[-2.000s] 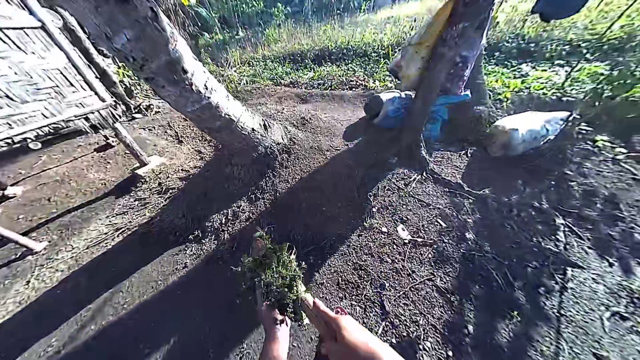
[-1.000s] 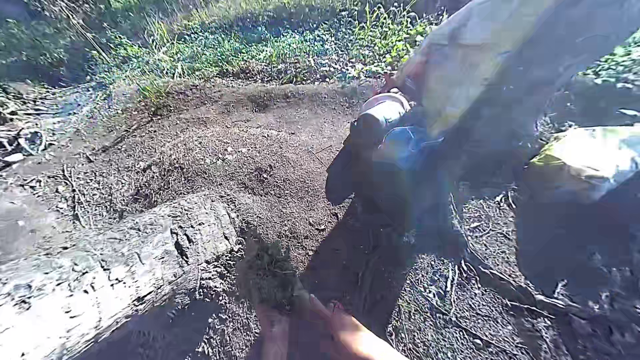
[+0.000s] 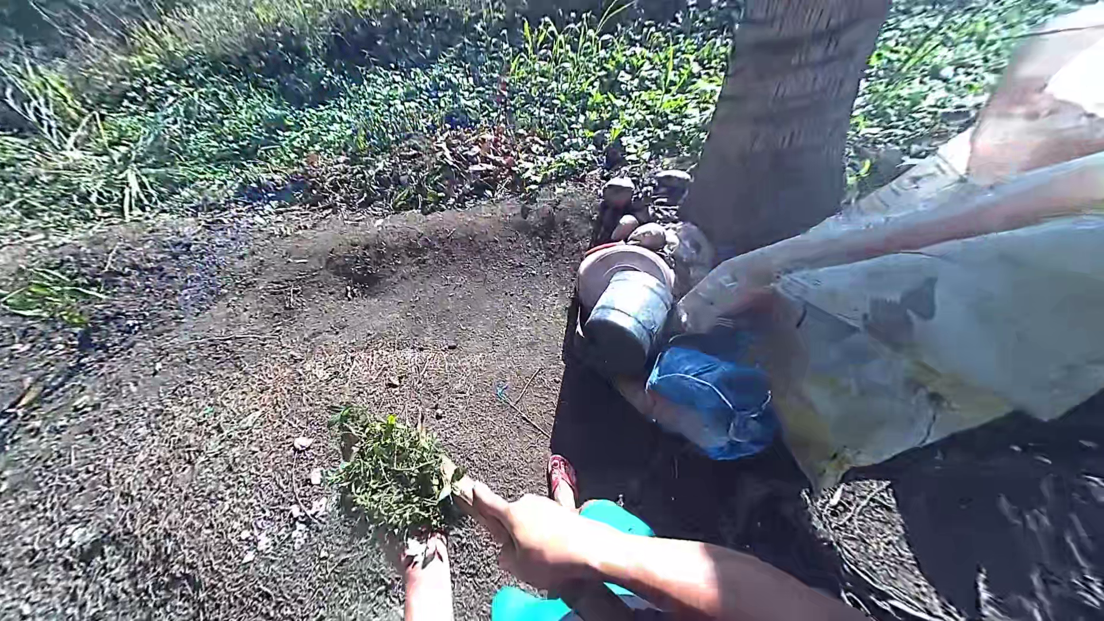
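Observation:
A bunch of green leafy cuttings (image 3: 392, 473) is held out low in front of me, over bare soil. My left hand (image 3: 423, 550) is beneath the bunch and closed on it, its fingers mostly hidden by the leaves. Just right of the greens, my right hand (image 3: 526, 530) grips a light-coloured thin handle or stick (image 3: 453, 477), whose far end meets the leaves; what it belongs to cannot be told. Below my right arm show turquoise clothing (image 3: 617, 519) and a foot in a red shoe (image 3: 562, 476).
A metal bucket (image 3: 630, 315) lies tilted in a pale basin (image 3: 604, 267), beside stones (image 3: 649, 235) at a tree trunk (image 3: 780, 129). Right of it are a blue plastic bag (image 3: 716, 401) and large whitish sacks or sheeting (image 3: 966, 319). Low green plants (image 3: 414, 103) border the soil.
The view has swung and moved forward, so the bucket, blue bag and sheeting are nearer. Both hands still hold the greens and the stick-like piece in front of me.

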